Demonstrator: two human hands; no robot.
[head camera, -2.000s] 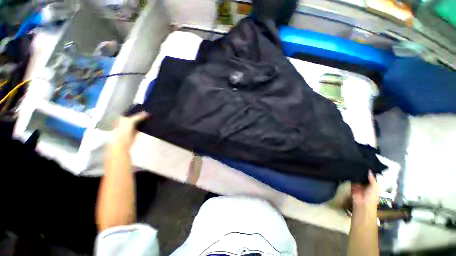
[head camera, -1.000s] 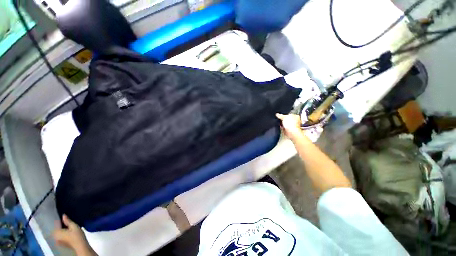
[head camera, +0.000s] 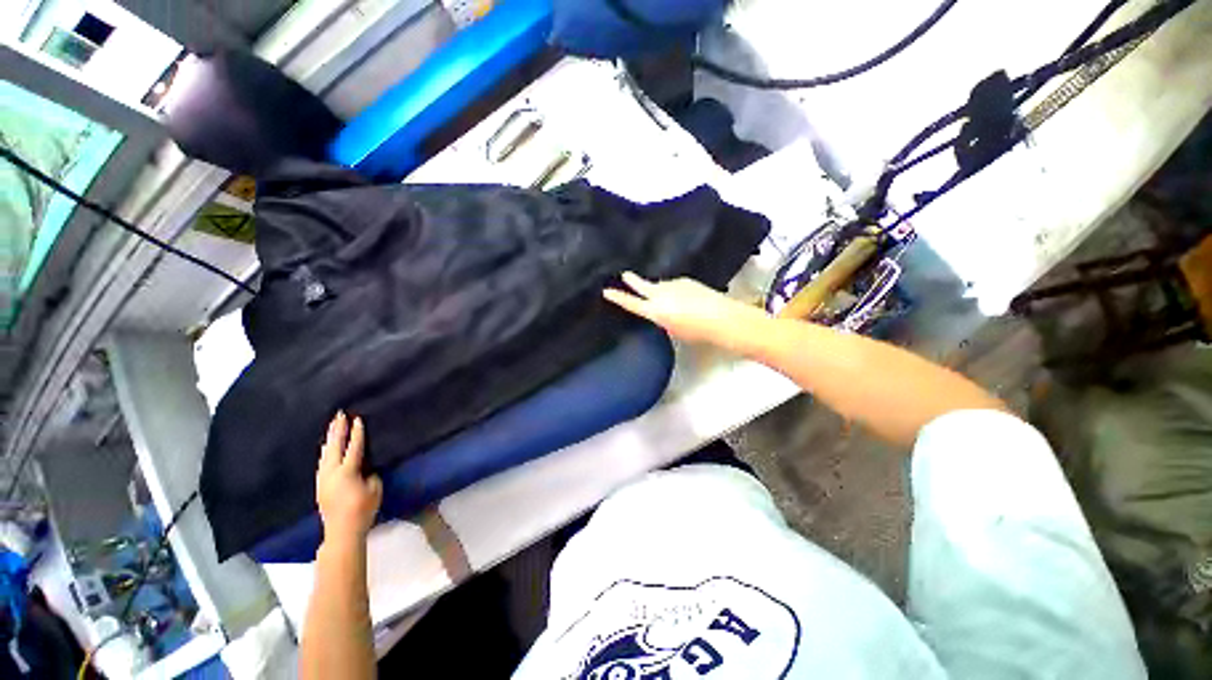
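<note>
The black garment (head camera: 452, 292) lies spread over the blue padded form (head camera: 532, 423), whose near side shows below the garment's edge. A small light mark shows near its upper left. My left hand (head camera: 346, 481) rests on the garment's near edge at the left, fingers extended. My right hand (head camera: 678, 310) touches the near edge further right, fingers pointing left; whether it pinches the cloth is unclear. The steam iron (head camera: 831, 282) with its tan handle is parked at the table's right end, just right of the garment.
A bright blue bar (head camera: 445, 86) runs behind the table. Black hoses and cables (head camera: 990, 126) run from the iron over the white side table (head camera: 1050, 199) to the upper right. A white-topped edge (head camera: 585, 498) runs along the front.
My left hand has moved from the garment's left corner onto its near edge, inward. My right hand has shifted left from the right corner. The blue form's near side stays uncovered. The view has turned.
</note>
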